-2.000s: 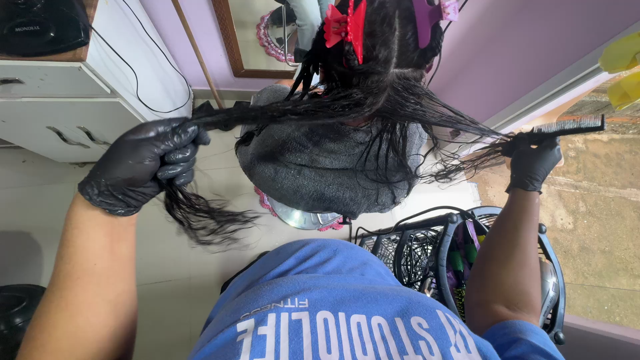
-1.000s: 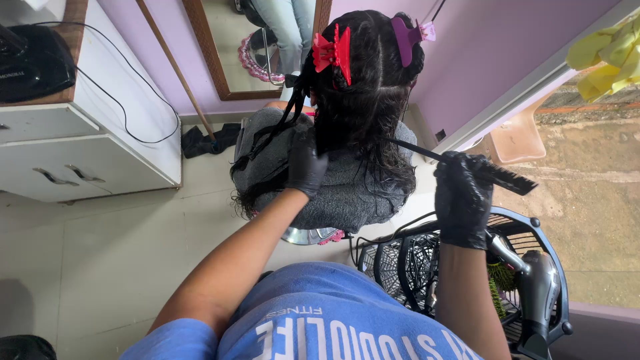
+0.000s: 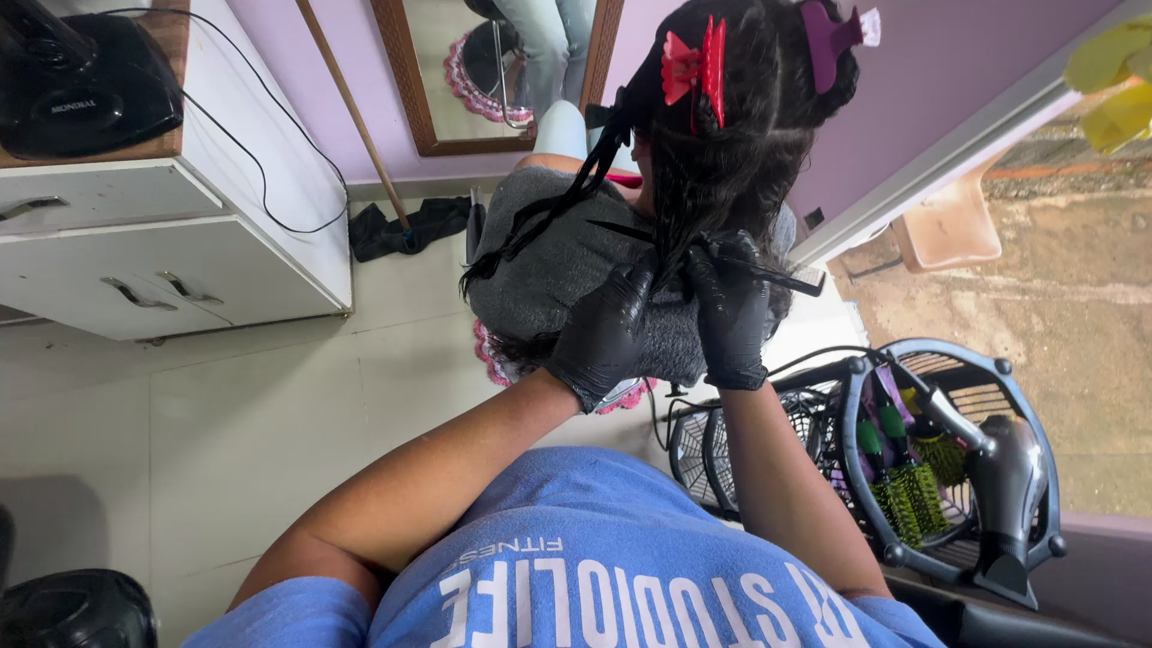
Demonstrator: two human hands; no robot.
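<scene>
In front of me a seated person's wet dark hair [image 3: 720,171] is parted, with a red claw clip [image 3: 695,70] on the left and a purple claw clip [image 3: 830,43] on the right. My left hand [image 3: 605,328], in a black glove, grips hair low at the back of the head. Close beside it, my gloved right hand [image 3: 731,306] holds a black tail comb [image 3: 792,281]. The comb's thin tail points left across the hair, partly hidden by the strands. A grey towel [image 3: 540,243] covers the person's shoulders.
At right stands a trolley [image 3: 855,450] with round brushes [image 3: 909,490] and a hair dryer [image 3: 1003,477]. A white cabinet [image 3: 117,270] and a wooden pole [image 3: 360,117] are at left. A framed mirror [image 3: 423,126] is ahead; a black rounded object [image 3: 76,612] sits lower left.
Both hands were spread wide, each with hair stretched out sideways; now they are together behind the head. The comb has moved left with my right hand since a second ago.
</scene>
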